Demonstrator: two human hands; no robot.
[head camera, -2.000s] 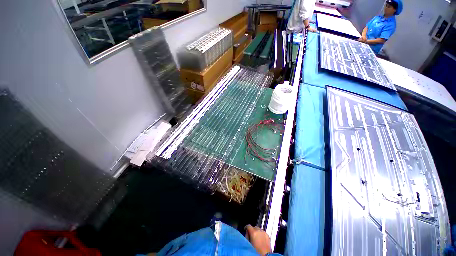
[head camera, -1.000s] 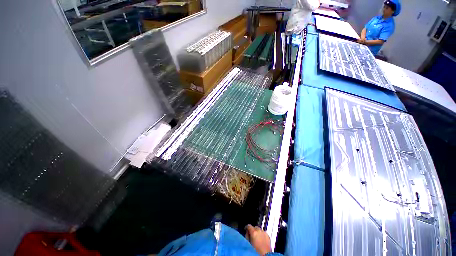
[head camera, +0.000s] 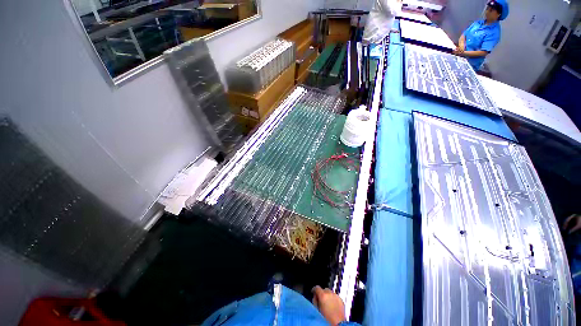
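Note:
My right hand (head camera: 329, 305) is small at the bottom edge, beside my blue smock, at the near end of the white rail (head camera: 351, 267). Its fingers are partly hidden, and I cannot tell whether it grips the rail. My left hand is out of the picture. The nearest silvery back panel (head camera: 474, 210) lies on blue-padded pallets (head camera: 390, 255) to the right of the rail. It has pressed ribs, small dark studs and a thin wire near its right side.
The green-matted table (head camera: 331, 191) holds light strips (head camera: 280, 149), red wires (head camera: 316, 181) and a white roll (head camera: 355, 126). Under its end is a carton of yellowish scraps (head camera: 298, 237). A second panel (head camera: 449, 76) and a blue-smocked person (head camera: 482, 39) are farther along. A red stool (head camera: 67, 311) is lower left.
What looks like part of another person's hand now shows at the right edge, beside the near panel. The whitish figure at the far end has shifted. My right hand has not visibly moved.

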